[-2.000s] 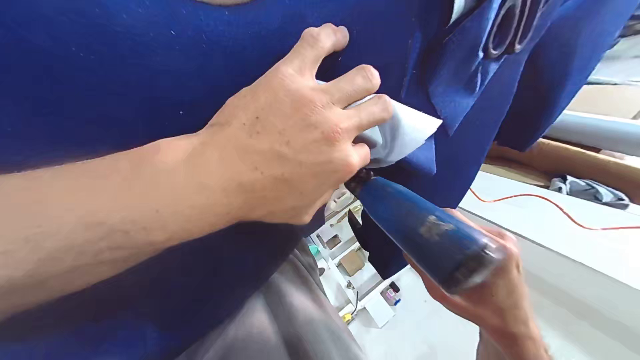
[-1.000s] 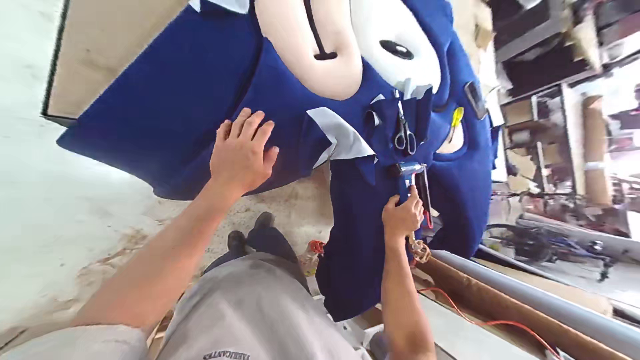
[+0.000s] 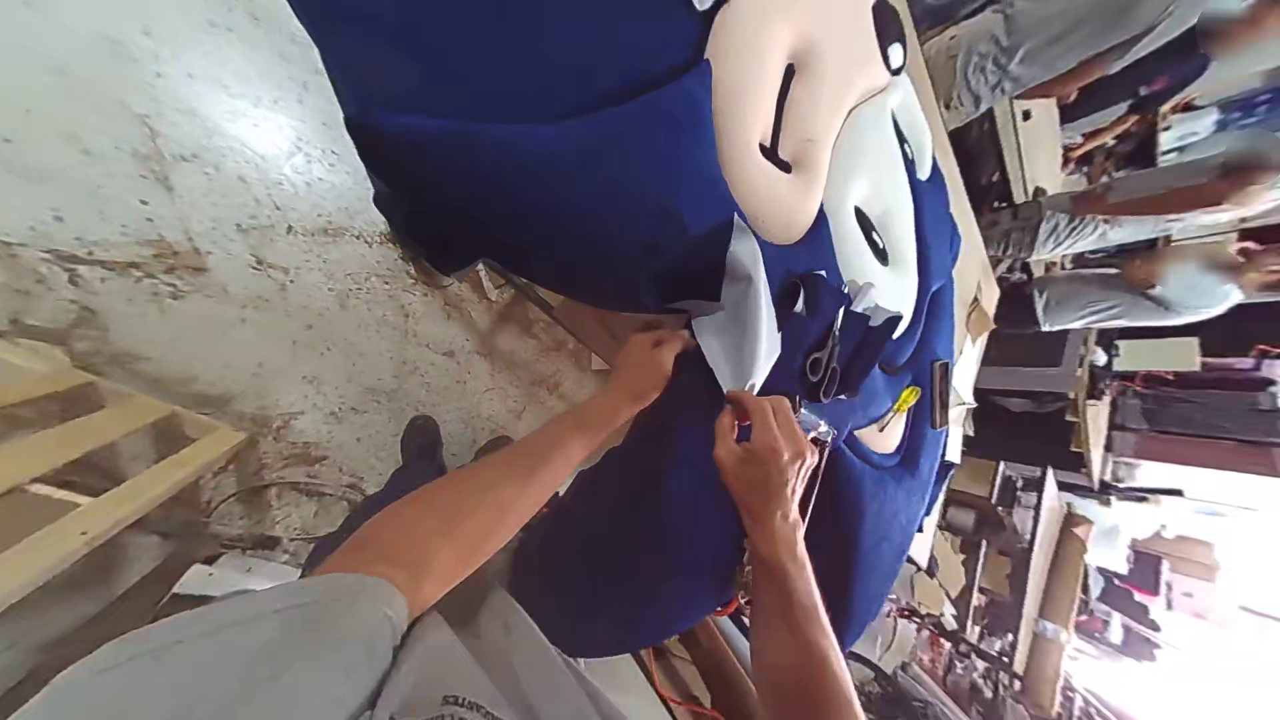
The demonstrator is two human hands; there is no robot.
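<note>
A large blue fabric-covered padded piece with a cartoon face lies across the work surface. My left hand pinches the fabric edge beside a pale grey-white flap. The fingers of my right hand hold the flap's lower tip. Scissors with dark handles rest on the blue fabric, up and to the right of my right hand. Partly hidden behind that hand lies a metal-headed tool. A yellow-handled tool and a dark flat object are farther right.
A wooden slatted frame stands on the stained floor at left. Several people stand beyond the work surface at upper right. Shelving with rolls is at lower right. An orange hose runs near the bottom.
My right hand has let go of the blue-handled tool and moved to the pale flap. My left hand has moved from the blue fabric's outer part to the edge beside the flap. The view has turned.
</note>
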